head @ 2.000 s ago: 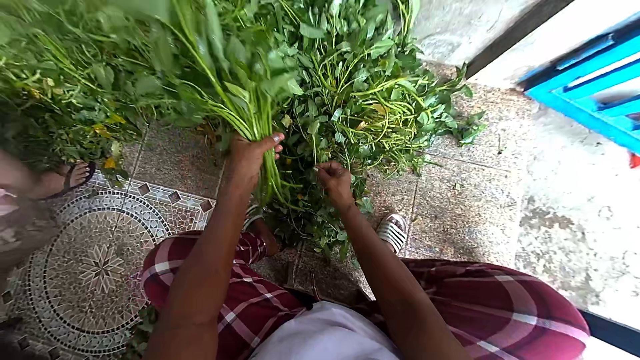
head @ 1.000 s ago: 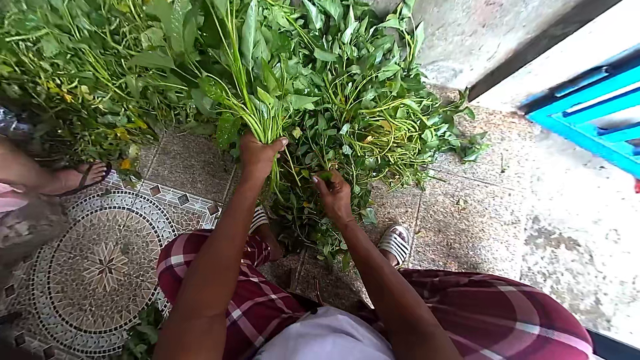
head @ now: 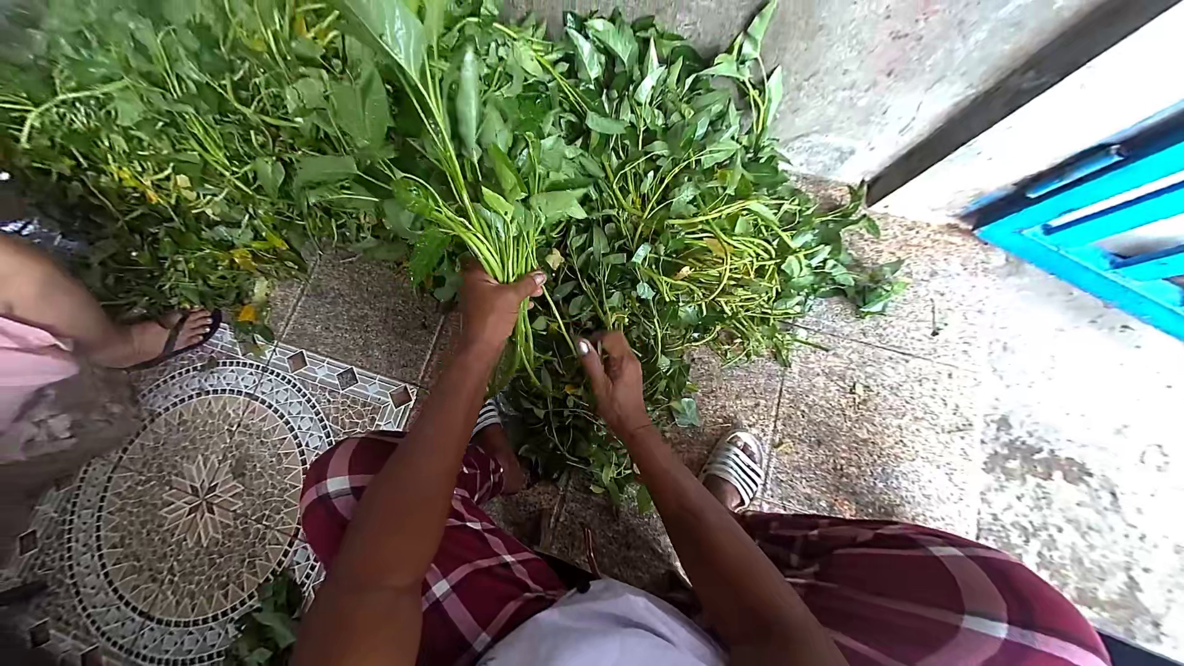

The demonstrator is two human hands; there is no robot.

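My left hand [head: 495, 301] is closed around a bunch of long green leafy stems [head: 476, 217], held upright with the leaves fanning upward and the cut ends hanging below the fist. My right hand [head: 610, 377] is to the right and slightly lower, with thumb and index finger at a thin stem that slants down from the bunch; whether they pinch it I cannot tell. Beneath and beyond both hands lies a heap of leafy greens [head: 712, 250] on the speckled floor tiles, some of it between my feet.
A larger pile of greens [head: 185, 176] spreads over the upper left. Another person's sandalled foot [head: 171, 338] rests at the left, beside a round mosaic floor pattern [head: 199, 509]. A blue metal frame [head: 1101, 222] and a concrete wall [head: 851, 74] stand at the right and top. Loose leaves [head: 268, 624] lie at bottom left.
My left hand still holds the bunch, which leaned further over the left pile two seconds ago. My right hand has shifted slightly beside it.
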